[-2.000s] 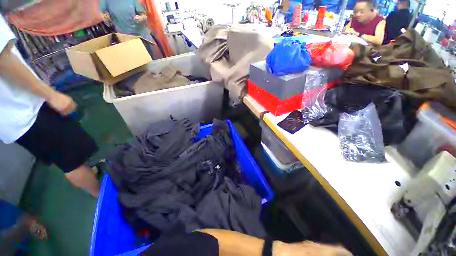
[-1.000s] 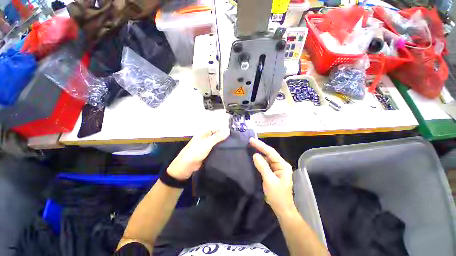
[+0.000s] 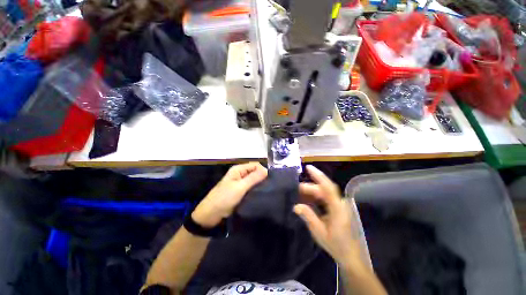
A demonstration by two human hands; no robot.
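Note:
A dark garment [image 3: 268, 210] hangs over my lap, its upper edge just below the bright metal button clamp [image 3: 284, 151] at the table edge. The grey button-sewing machine head [image 3: 303, 89] stands above the clamp. My left hand [image 3: 233, 193] pinches the garment's edge on the left, a black band on its wrist. My right hand [image 3: 329, 213] is at the garment's right side, thumb and fingers apart, and seems to hold nothing; it is slightly blurred. No button can be made out in either hand.
White table [image 3: 213, 141] with clear plastic bags [image 3: 173, 95], a button tray [image 3: 354, 109] and a thin metal tool [image 3: 387, 124]. Red basket [image 3: 389, 72] at the back right. Grey bin [image 3: 427, 181] with dark garments at right, blue crate [image 3: 57, 245] at lower left. Red and grey box [image 3: 43, 135] on the left.
The view first swung from the crate side to the machine. Since then the garment edge has come down slightly from the clamp, and my right hand has let go and moved right and down.

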